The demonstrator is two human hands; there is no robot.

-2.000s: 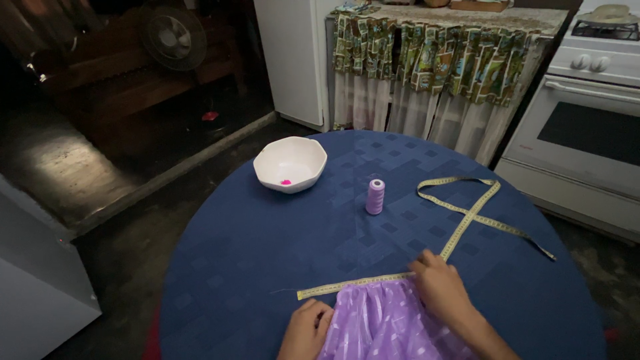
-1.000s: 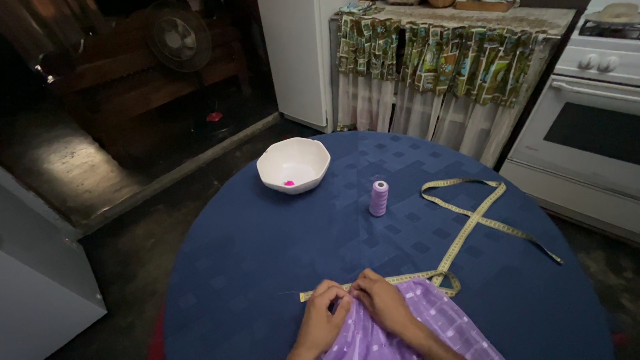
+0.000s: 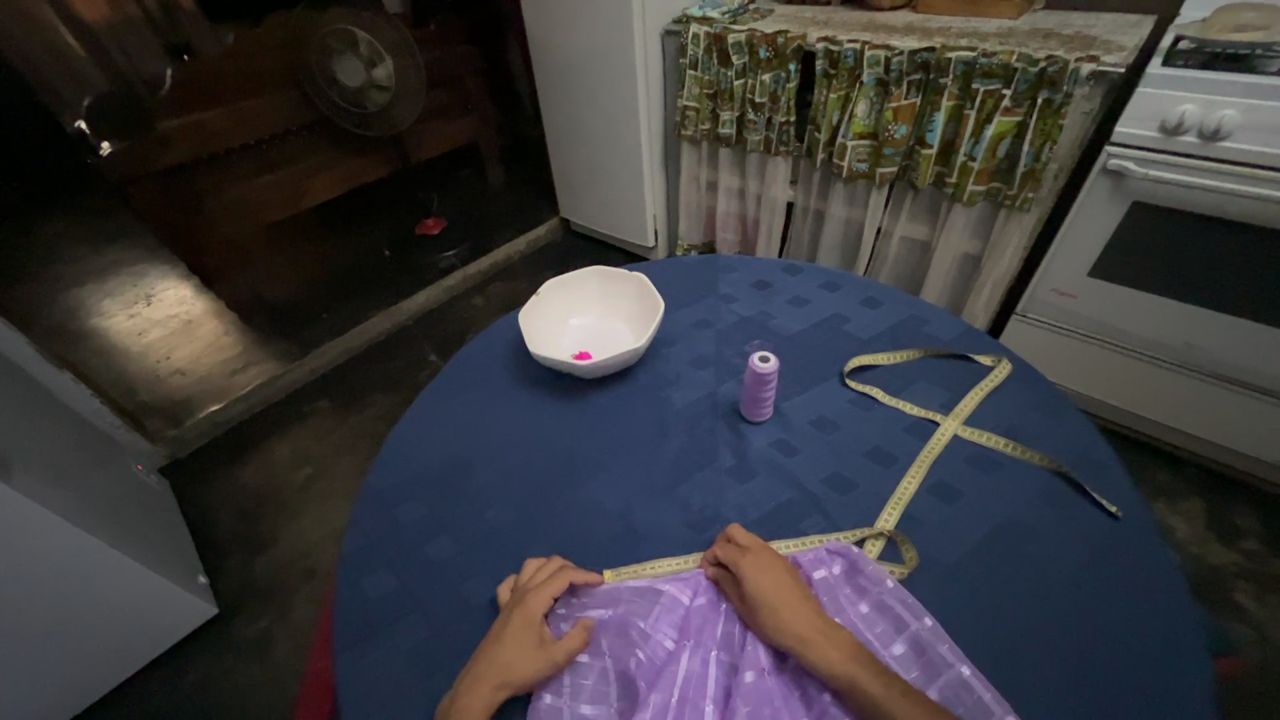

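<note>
Sheer purple fabric [image 3: 650, 640] with a pale grid pattern lies at the near edge of the table, its top edge along a yellow measuring tape [image 3: 920, 460]. My left hand [image 3: 535, 620] rests at the fabric's left corner, index fingertip by the tape's end, thumb apart. My right hand [image 3: 765, 585] has its fingers bunched on the fabric's top edge, touching the tape; whether it pinches the cloth is hard to see. Right of that hand the tape loops, then runs up and crosses itself. A cone of purple thread [image 3: 759, 388] stands upright beyond the hands.
A white bowl [image 3: 592, 320] with a small pink thing inside stands at the far left of the round table with a blue cloth [image 3: 600, 460]. Beyond are a curtained counter [image 3: 870, 110], a white stove [image 3: 1180, 230] at right and a fan [image 3: 360, 70] at back left.
My hands were close together on the fabric a second ago; now they are apart, the left one further left at the tape's end. The fabric's top edge is spread wider between them.
</note>
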